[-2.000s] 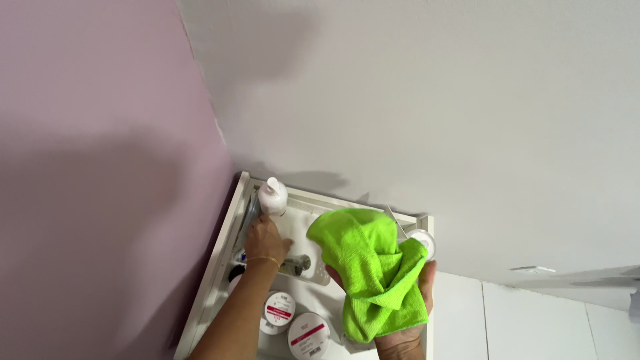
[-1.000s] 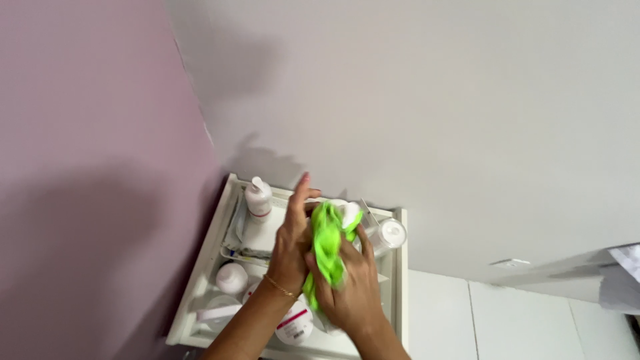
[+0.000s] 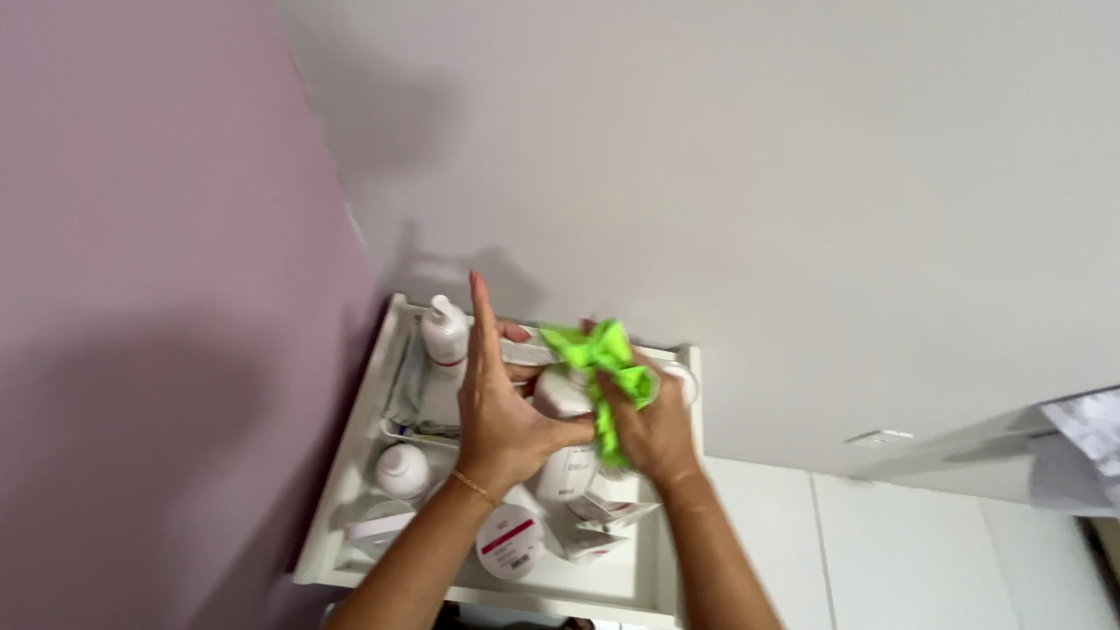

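My left hand (image 3: 507,420), with a thin bracelet at the wrist, is around a white bottle (image 3: 564,468) above the tray-like shelf top, its fingers and thumb on the upper part. My right hand (image 3: 652,429) grips a bright green cloth (image 3: 604,354) against the right side of that bottle. The cloth is bunched up, and the bottle is partly hidden by my left thumb and the cloth. A white pump bottle (image 3: 444,332) stands just left of my left hand. Below the hands lies a round white jar (image 3: 510,542) with a red stripe.
The white raised-edge shelf (image 3: 350,472) sits in the corner between a mauve wall (image 3: 157,262) and a pale wall (image 3: 700,175). On it are a clear tray (image 3: 404,385), a small white bottle (image 3: 402,471), folded cartons (image 3: 595,534) and a round white container (image 3: 680,383).
Two seconds ago the cloth hung spread over my right hand and my left hand was beside the pump bottle. Now both hands are together at a white bottle, with the cloth bunched.
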